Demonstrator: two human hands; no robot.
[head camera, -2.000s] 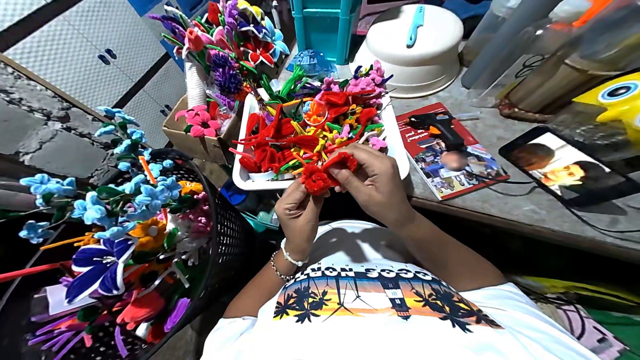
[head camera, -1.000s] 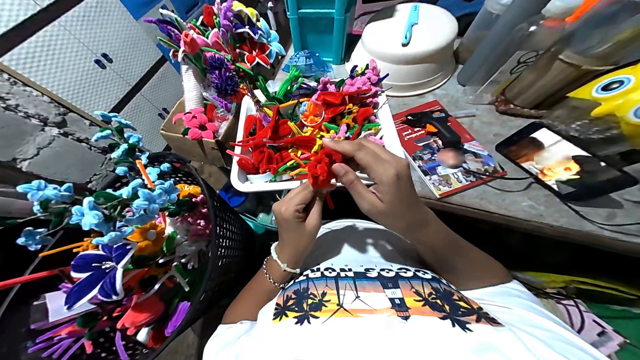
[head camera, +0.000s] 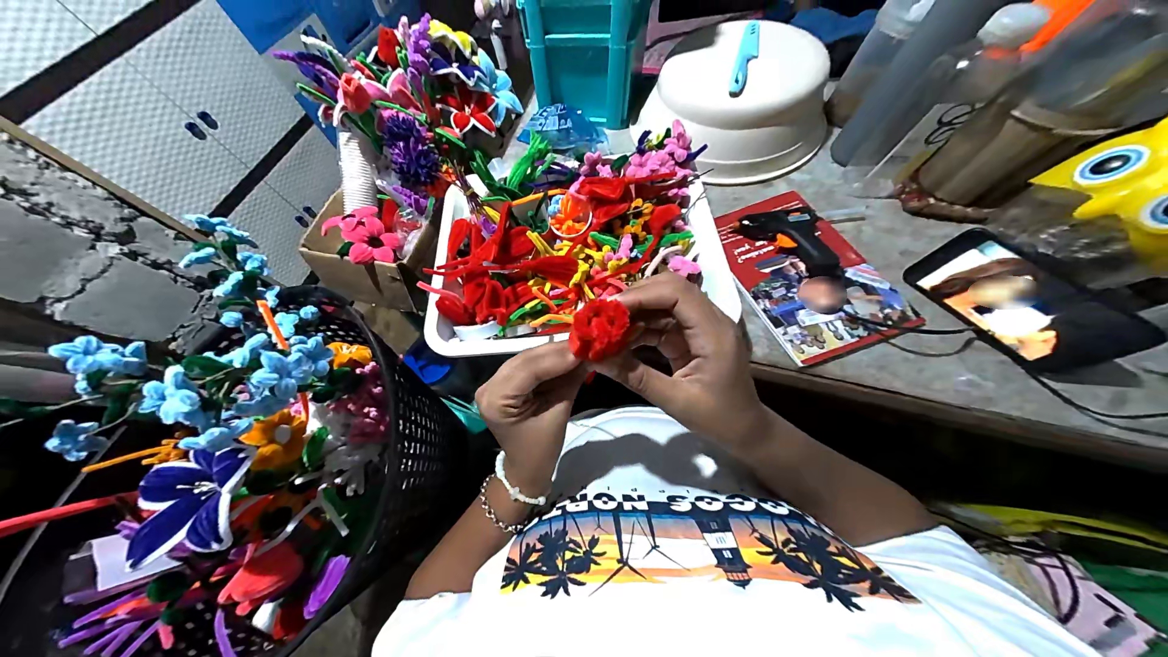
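Note:
Both my hands hold a red pipe-cleaner flower just over the near edge of a white plastic tray. My left hand pinches it from the left and below, with a white beaded bracelet at the wrist. My right hand has its fingertips on the flower's right side. In the tray lie red pipe-cleaner pieces, with yellow, green, orange and pink ones among them.
A black mesh basket of pipe-cleaner flowers stands left, a cardboard box behind it. Right of the tray are a glue gun on a red booklet, a phone and cables. A light blue knife lies on an upturned white basin.
The red flower has turned in my fingers and now shows a rounder, more compact head. My hands remain together at the tray's near edge, with the right fingers shifted around the petals.

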